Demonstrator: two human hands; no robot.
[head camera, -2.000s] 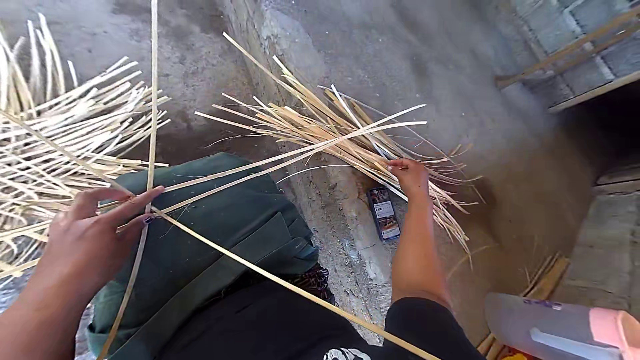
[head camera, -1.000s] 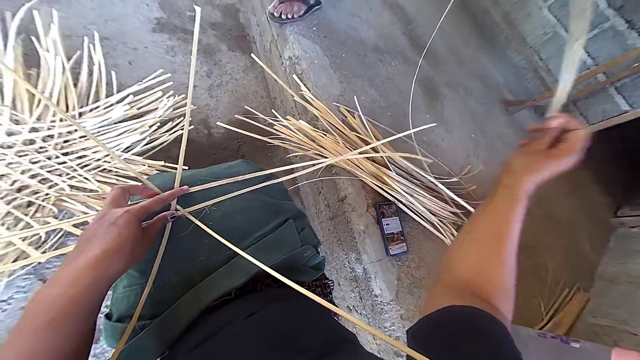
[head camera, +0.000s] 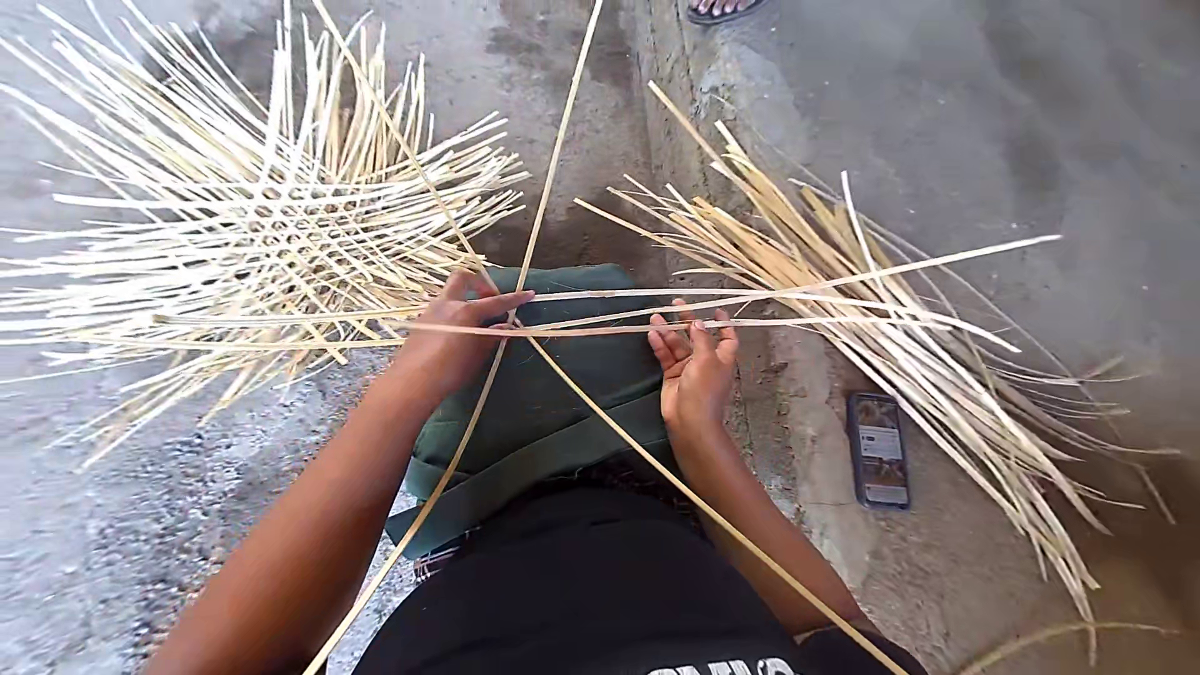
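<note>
My left hand (head camera: 464, 323) pinches several long pale strips, likely split bamboo or cane, where they cross above the green cloth (head camera: 562, 403) on my lap. Two crossed strips run from that point, up and down the view. Others stretch rightward, nearly level. My right hand (head camera: 696, 361), palm up with bent fingers, has the near level strip (head camera: 600, 328) between its fingertips, right of the crossing. Left of my hands lies an openly woven mat of strips (head camera: 300, 225) with loose ends all round. A loose bundle of strips (head camera: 797, 244) is on the right.
A phone (head camera: 879, 450) with a lit screen lies on the concrete floor below the bundle. At the top, a person's foot in a sandal (head camera: 722, 9) is at the edge of view. A raised concrete ledge or seam (head camera: 694, 112) runs down the floor.
My right hand has come back from the far right to beside my left hand. One more strip now lies level across the crossing. My left hand keeps its hold on the crossing.
</note>
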